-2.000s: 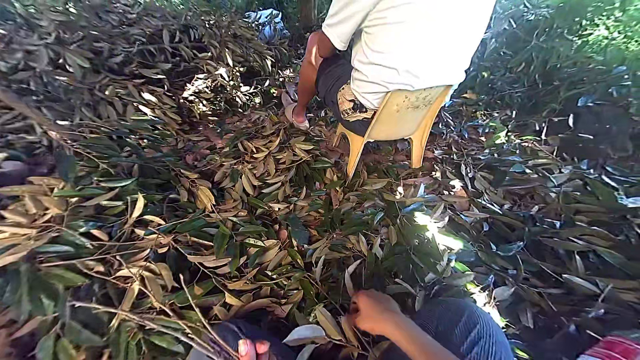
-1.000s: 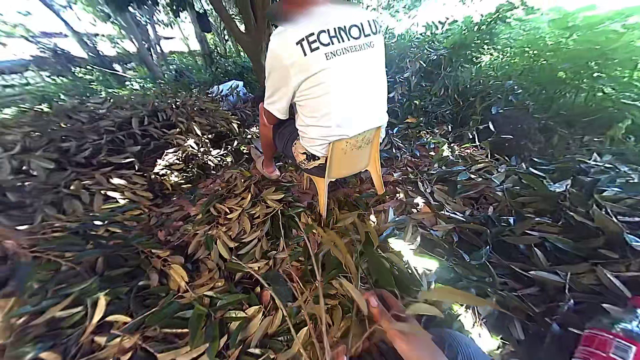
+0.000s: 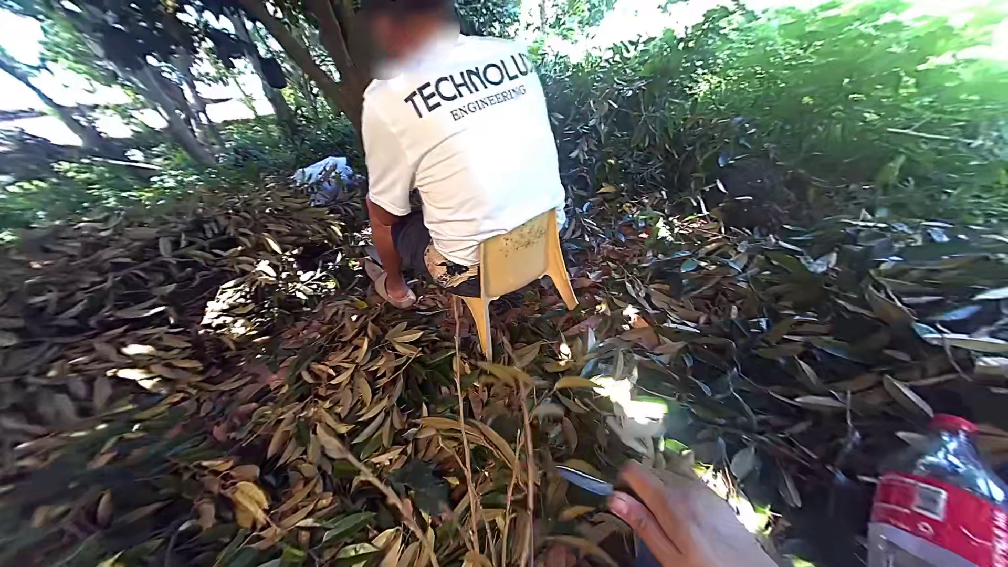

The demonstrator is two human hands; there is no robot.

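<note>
My right hand (image 3: 681, 512) is at the lower right, fingers curled around a small knife (image 3: 584, 479) whose narrow metal blade points left; its handle is hidden in the hand. Just left of the blade, thin leafy twigs (image 3: 465, 425) rise from the bottom edge, their lower ends out of view. My left hand is not in view. Around and beneath lies a thick layer of cut leafy branches (image 3: 339, 441), part green, part brown.
A person in a white shirt (image 3: 472, 165) sits ahead, back turned, on a low yellow plastic chair (image 3: 516, 264). A clear plastic bottle (image 3: 937, 504) with red cap and label stands at lower right. A whitish bag-like item (image 3: 327, 177) lies near the tree trunk (image 3: 346, 79).
The view has tilted up. Two seconds ago fingers of my left hand showed at the bottom edge; now they are out of sight. Twigs now stand up left of my right hand.
</note>
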